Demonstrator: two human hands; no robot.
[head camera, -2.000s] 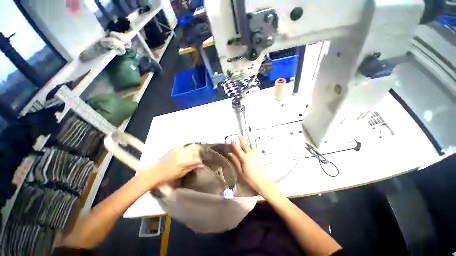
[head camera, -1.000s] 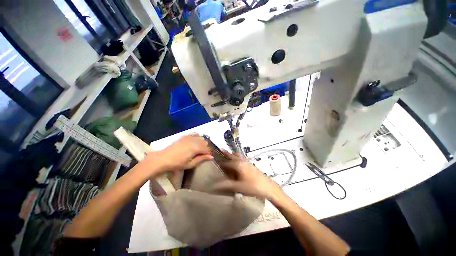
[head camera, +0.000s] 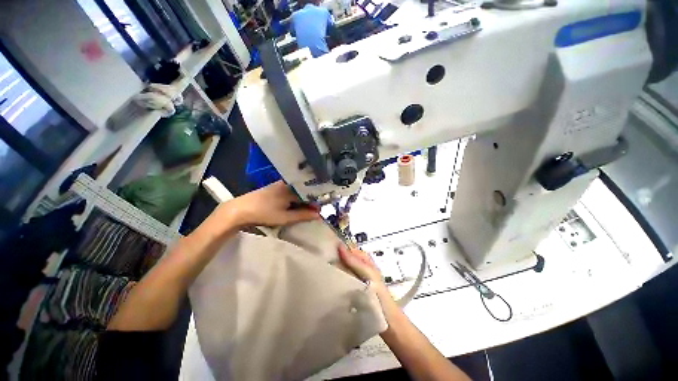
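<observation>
The beige bag (head camera: 275, 309) lies on the near left of the white machine table, its body towards me and its top edge under the machine head (head camera: 346, 160). My left hand (head camera: 271, 205) holds the bag's upper edge just left of the needle area. My right hand (head camera: 360, 264) holds the edge on the near right side of the needle area. A beige handle end (head camera: 217, 190) sticks up behind my left wrist; another handle loop (head camera: 418, 279) lies right of my right hand. The needle and presser foot are too small and partly hidden to read.
Thread snips (head camera: 483, 290) lie on the table right of the bag. A thread cone (head camera: 406, 170) stands behind the needle area. The thick white pillar (head camera: 487, 201) rises at the right. Shelves with stacked pieces (head camera: 111, 257) stand at the left. A person in blue (head camera: 311, 28) is in the background.
The bag's body has swung up and spread flatter towards me, its opening turned to the machine. Both hands have moved with its edge close to the needle area. The view has shifted.
</observation>
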